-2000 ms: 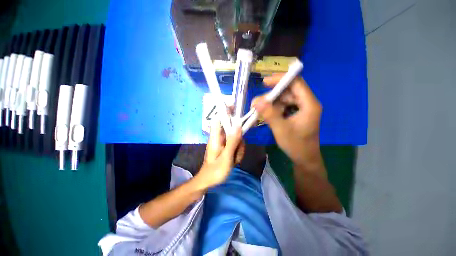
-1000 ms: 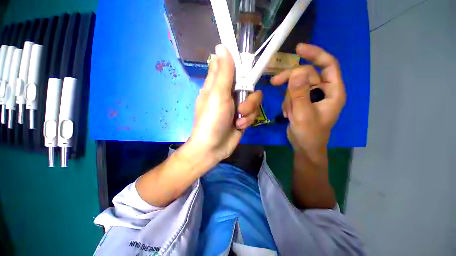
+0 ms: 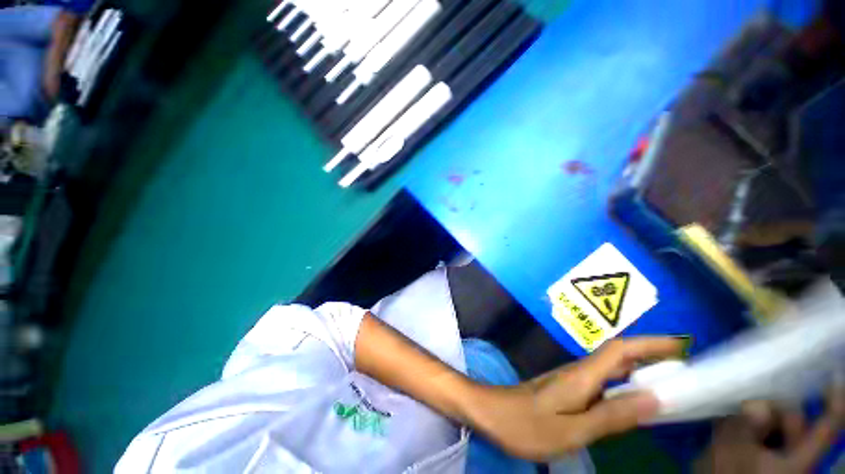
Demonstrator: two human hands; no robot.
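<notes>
A white stick unit (image 3: 741, 370), blurred, lies across the lower right of the view, its far end near the right edge. My left hand (image 3: 556, 403) grips its near end between thumb and fingers. My right hand (image 3: 774, 440) is blurred at the lower right, just below the unit and cut off by the frame edge. A dark spot shows at its fingers. I cannot tell whether it touches the unit.
A ribbed black tray (image 3: 482, 65) with rows of white units lies at the top, on the green bench (image 3: 195, 250). The blue table (image 3: 519, 185) bears a dark machine (image 3: 713, 176) with a yellow strip (image 3: 723, 264) and a warning label (image 3: 604, 294). Another person's arm (image 3: 61, 42) shows top left.
The view has swung left, so table and machine now sit to the right. The unit's legs were spread in a V; it now shows as one blurred bar. Both hands have moved right in the picture.
</notes>
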